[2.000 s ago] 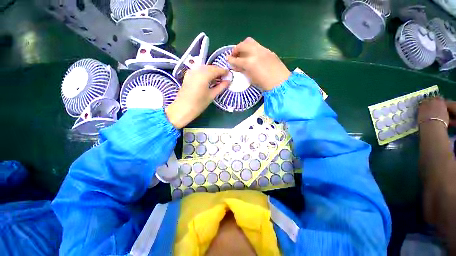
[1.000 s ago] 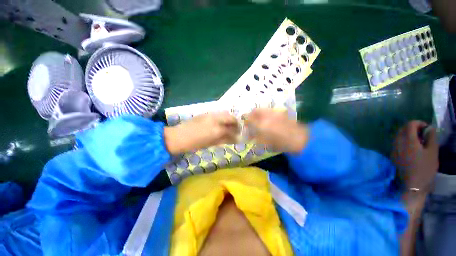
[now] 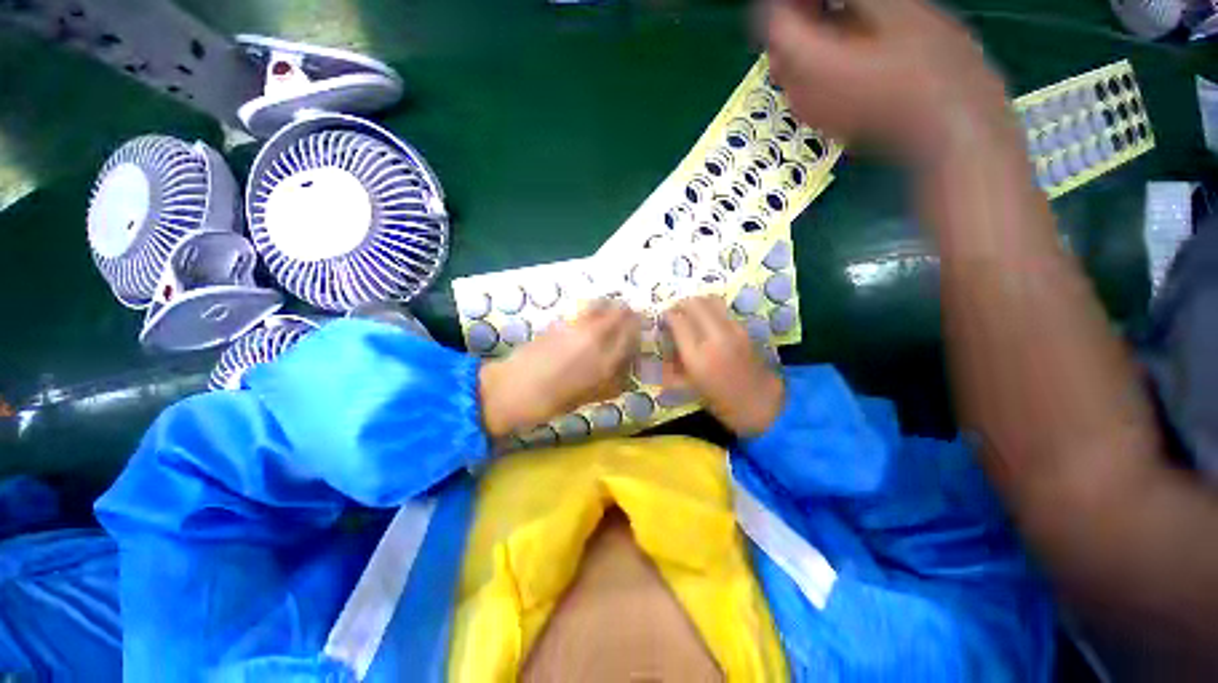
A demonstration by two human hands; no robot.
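Several sticker sheets overlap in front of me. The top sticker sheet (image 3: 728,180) lies diagonally, with dark round holes at its far end. Another sticker sheet (image 3: 497,296) with grey discs lies flat under it. My left hand (image 3: 568,367) and my right hand (image 3: 721,363) are over the sheets, fingertips close together near the lower end of the diagonal sheet. The fingers are bent and pinched; whether a disc is between them cannot be seen. A clip fan (image 3: 350,214) lies face up to the left, with a plain pale centre.
More clip fans (image 3: 158,220) lie at the left, one partly behind my left sleeve. A grey perforated post (image 3: 134,60) crosses the far left. Another person's bare arm (image 3: 1029,307) reaches across the right side, near another sticker sheet (image 3: 1089,127).
The fan under my hands two seconds ago is gone from there, and my hands have moved down to the sheets. Another person's arm has swung across the right side.
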